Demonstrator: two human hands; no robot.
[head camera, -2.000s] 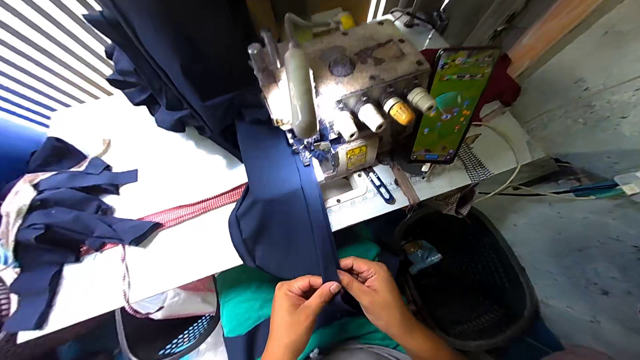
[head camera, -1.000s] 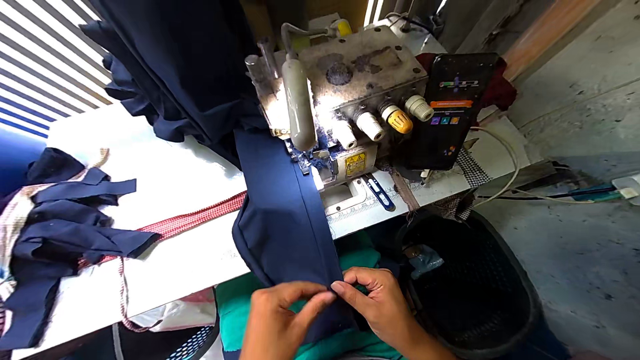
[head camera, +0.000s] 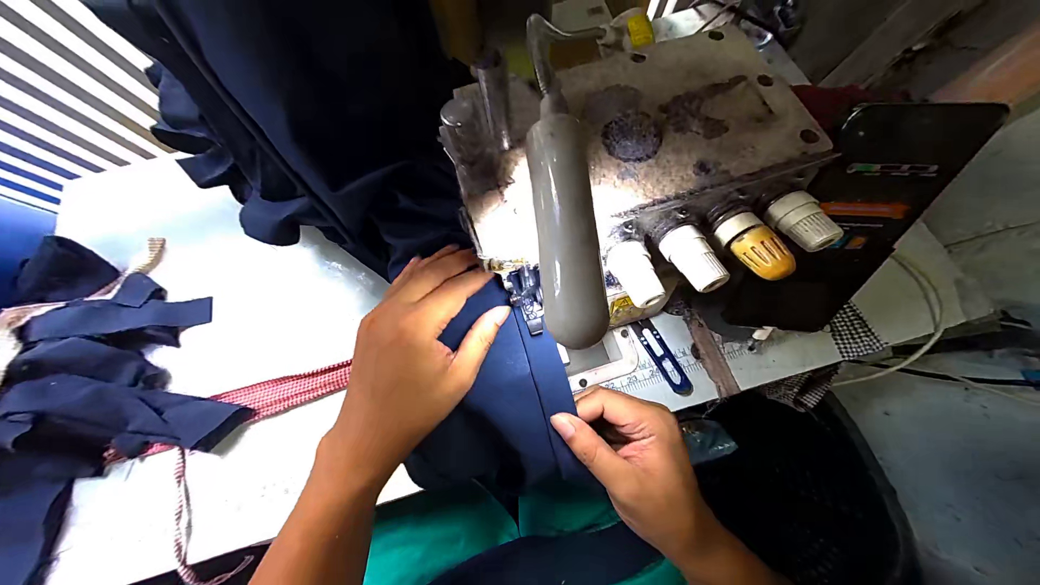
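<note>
Navy fabric (head camera: 508, 382) runs lengthwise under the presser foot (head camera: 528, 305) of an industrial sewing machine (head camera: 650, 138), which looks like an overlock. My left hand (head camera: 414, 349) lies on the cloth just left of the foot, fingers spread toward the machine, pressing rather than gripping. Nearer my body, my right hand (head camera: 630, 455) pinches the fabric's right edge between thumb and fingers. A seam or fold line runs along the cloth between the hands. Behind the machine's left side a large dark bundle of the same fabric (head camera: 309, 122) is heaped. The needle is hidden.
Navy scraps (head camera: 106, 349) and a red-and-white strip (head camera: 284, 394) lie on the white table (head camera: 268, 479) at left. Blue thread snips (head camera: 665, 357) rest beside the machine. A phone (head camera: 861, 211) leans behind the tension knobs. Below right stands a black basket (head camera: 861, 487); green cloth (head camera: 439, 536) covers the lap.
My left hand has moved from the fabric's near end up beside the presser foot. My right hand has moved up along the right edge. The phone's screen has changed. The view is closer.
</note>
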